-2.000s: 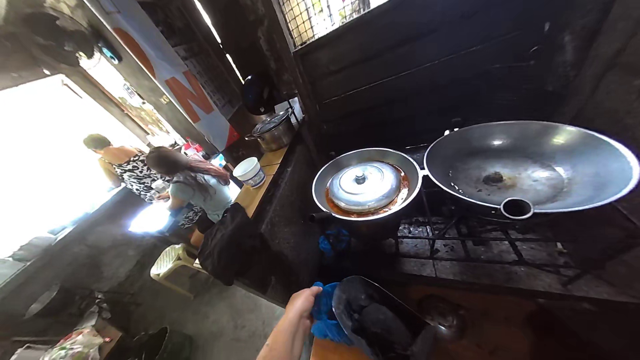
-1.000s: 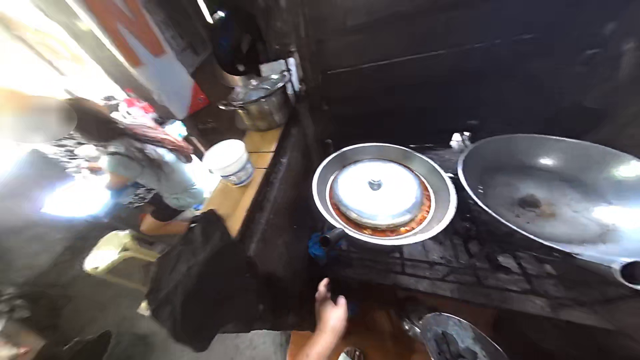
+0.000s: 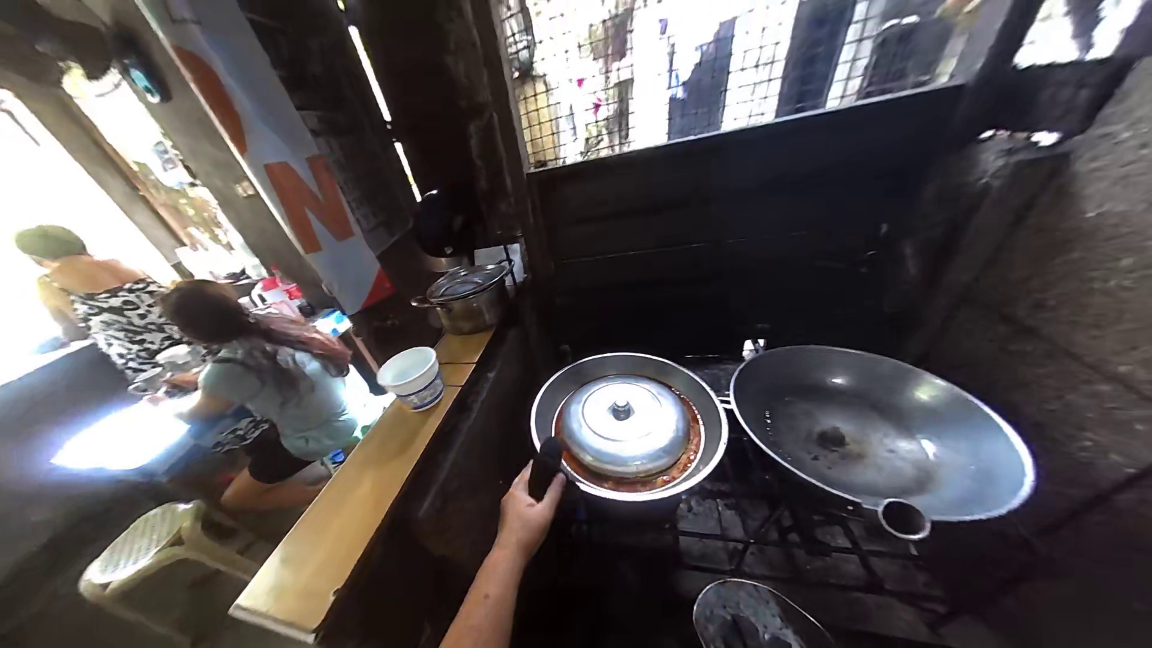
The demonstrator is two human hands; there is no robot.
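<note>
My left hand (image 3: pixel 529 515) is closed around the black handle (image 3: pixel 545 466) at the near left side of a round metal pan (image 3: pixel 540 405). Inside the pan, a domed metal lid (image 3: pixel 630 432) with a small knob lies over reddish food, which shows around its edge. Right beside this pan is a large metal wok (image 3: pixel 864 432) with dark residue at its bottom and a hollow tubular handle (image 3: pixel 904 519) toward me. Both vessels stand over a dark stove grate (image 3: pixel 810 540). My right hand is outside the view.
A wooden ledge (image 3: pixel 360 513) on the left bears a white bucket (image 3: pixel 414 378) and a lidded metal pot (image 3: pixel 470 301). Beyond it are two people (image 3: pixel 279 387) and a plastic stool (image 3: pixel 153 549). Near the bottom edge lies a dark, shallow metal vessel (image 3: pixel 751 616).
My left hand was at a blue cloth or bag, then apart from it, and now grips the pan's handle. The black cloth at the ledge's near end no longer shows. The view has shifted.
</note>
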